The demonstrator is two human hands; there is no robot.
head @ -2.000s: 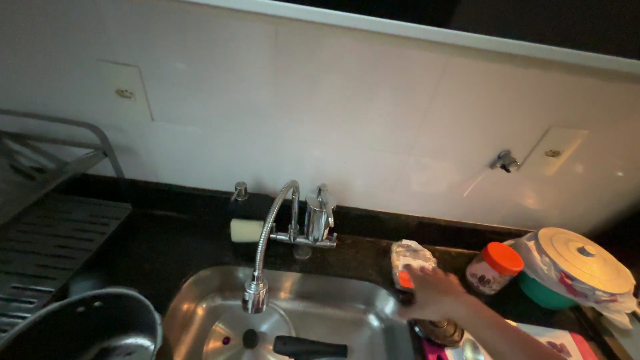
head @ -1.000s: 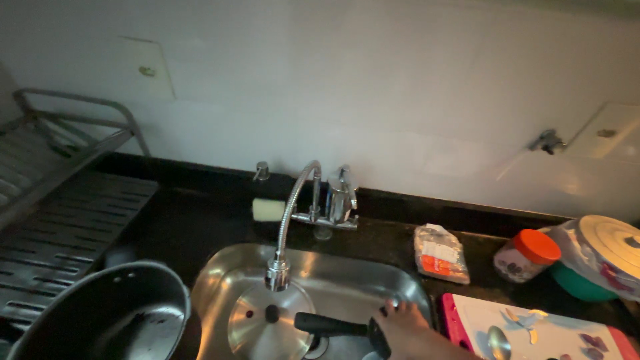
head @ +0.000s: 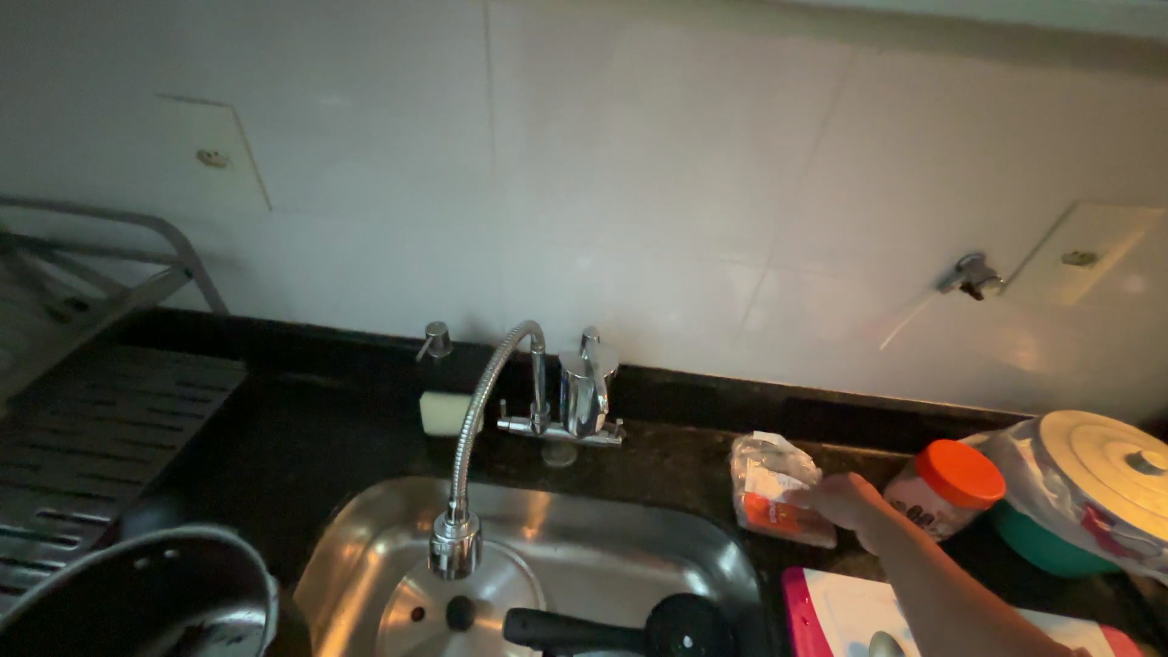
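My right hand [head: 844,502] reaches in from the lower right, its fingertips at the right side of a clear plastic packet [head: 785,488] with an orange and white label, behind the sink's right edge. Whether the fingers grip it I cannot tell. Just right of the hand stands a jar with an orange lid [head: 960,473]. Below my forearm lies a white cutting board with a pink edge [head: 830,593], a spoon [head: 883,644] partly showing on it. A black utensil [head: 584,630] and a round metal lid [head: 493,570] lie in the steel sink [head: 639,525]. My left hand is out of view.
A chrome faucet [head: 470,438] arches over the sink, with a pale sponge [head: 444,413] behind it. A dark pot [head: 228,557] stands lower left, near a slotted drying tray [head: 173,392]. At the far right, a lidded container [head: 1109,465] wrapped in plastic sits over a green bowl [head: 1040,540].
My right hand has moved from the right part of the sink, by the black utensil, back to the packet. The utensil's round end now shows in the sink.
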